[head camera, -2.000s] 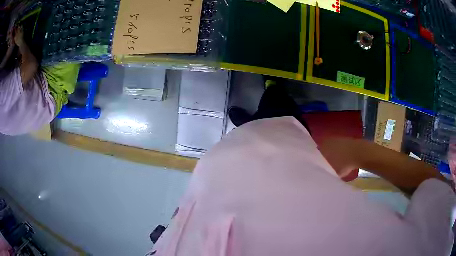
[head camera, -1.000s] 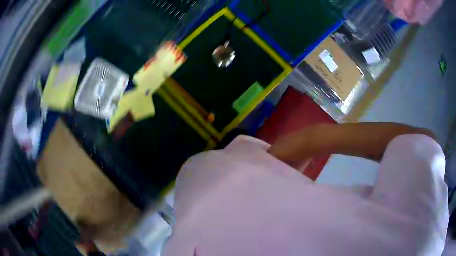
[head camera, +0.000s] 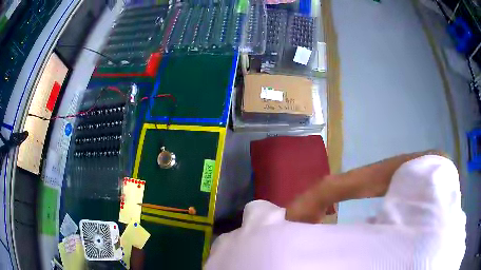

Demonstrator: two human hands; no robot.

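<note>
My right forearm comes from the pink-white sleeve at the right, and my blurred right hand [head camera: 307, 209] lies against my shirt, above a dark red flat surface [head camera: 290, 163]. Its fingers are hidden, so its grip cannot be told. My left hand is out of the picture. On the green bench mat, a round metal cup [head camera: 166, 158] stands in a yellow-taped zone. An orange stick [head camera: 167, 208] lies near that zone's lower edge, and a green label [head camera: 208, 175] is at its right edge.
A clear tray [head camera: 100, 145] with rows of dark parts lies at the bench's left. Further trays [head camera: 203, 26] lie beyond. A white fan [head camera: 99, 240], yellow slips [head camera: 136, 235] and a red-dotted card [head camera: 132, 198] are lower left. A brown carton [head camera: 278, 95] is beside the bench, near the aisle floor [head camera: 385, 79].
The view has turned right along the bench, and the trays at the far end have come in. The brown cardboard seen lower left has left the picture. My right arm stays bent.
</note>
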